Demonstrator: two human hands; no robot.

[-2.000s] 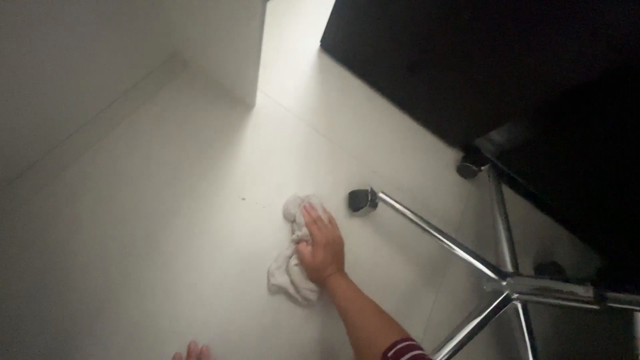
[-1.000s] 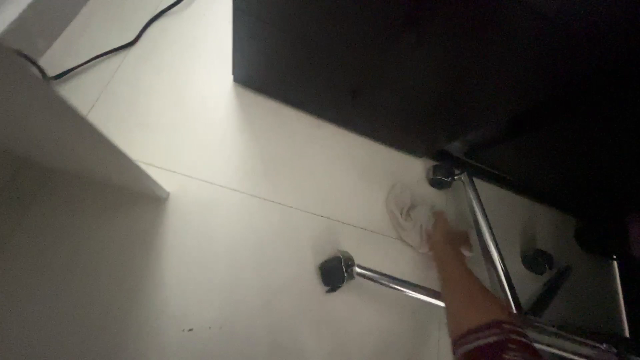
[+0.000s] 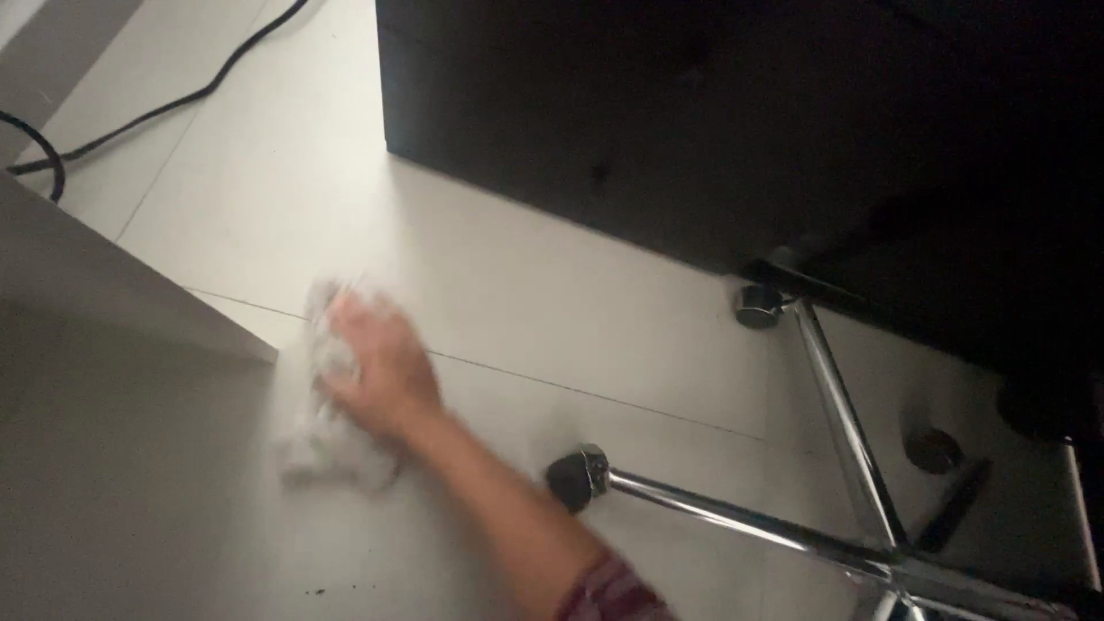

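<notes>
My right hand (image 3: pixel 379 362), blurred by motion, presses a crumpled whitish cloth (image 3: pixel 332 448) on the pale tiled floor (image 3: pixel 535 302). Its fingers lie over the upper part of the cloth, and the rest of the cloth spreads below the palm. Hand and cloth are beside the corner of a light grey panel, left of the chair's nearest caster. A dark striped sleeve covers the forearm. My left hand is out of view.
A chrome chair base (image 3: pixel 897 561) with black casters (image 3: pixel 578 479) stands at the lower right. A dark furniture panel (image 3: pixel 604 112) fills the upper right. The grey panel (image 3: pixel 129 293) is at left, and a black cable (image 3: pixel 211 86) crosses the upper left. Dark specks (image 3: pixel 319 592) lie on the floor below.
My right hand and the cloth have moved left, from near the far caster a second ago to beside the grey panel's corner. My left hand's fingertips, seen two seconds ago, have left the view.
</notes>
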